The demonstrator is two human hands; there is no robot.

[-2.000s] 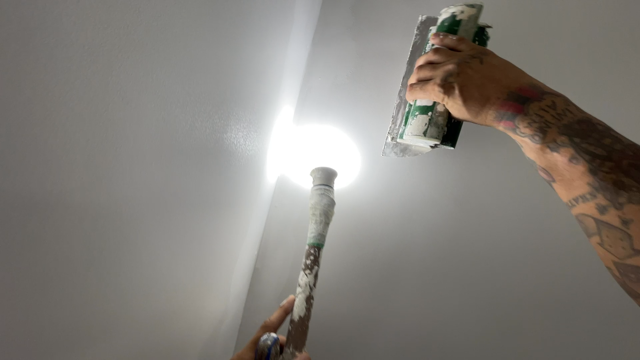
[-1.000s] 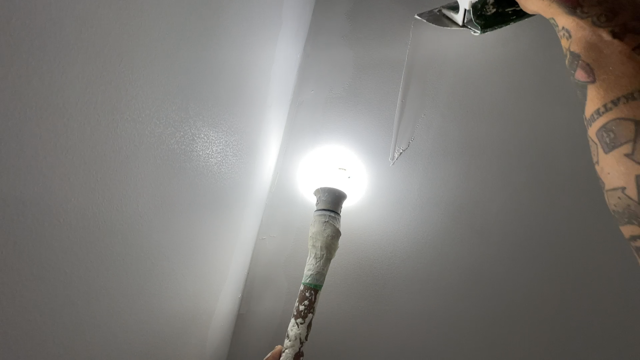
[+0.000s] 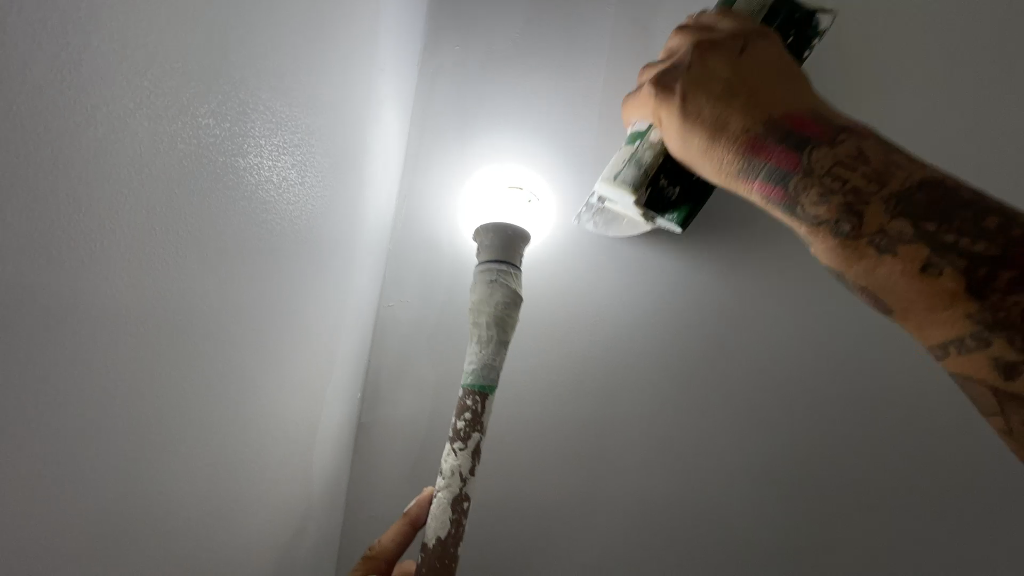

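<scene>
At the bottom centre my left hand (image 3: 398, 540) grips a brown stick (image 3: 458, 472) spattered with white, its index finger lying along the side. The stick's upper part is wrapped in whitish tape (image 3: 494, 320) with a green band below, and a grey lamp socket (image 3: 502, 244) with a lit bulb (image 3: 506, 200) tops it. At the upper right my right hand (image 3: 728, 88) is closed around a wide finishing trowel (image 3: 640, 184) with a green and white, compound-smeared handle. The trowel is against or close to the grey surface, right of the bulb; contact is unclear. My fingers hide part of its handle.
A lighter painted surface (image 3: 176, 320) fills the left side and meets a greyer surface (image 3: 720, 416) along a slanting corner line. The bulb throws a bright patch around that corner. A small mark (image 3: 398, 304) shows on the grey surface near the line.
One second ago the trowel was at the top edge, with a thin ridge of compound on the surface below it. My right hand has come back into view, lower and further left.
</scene>
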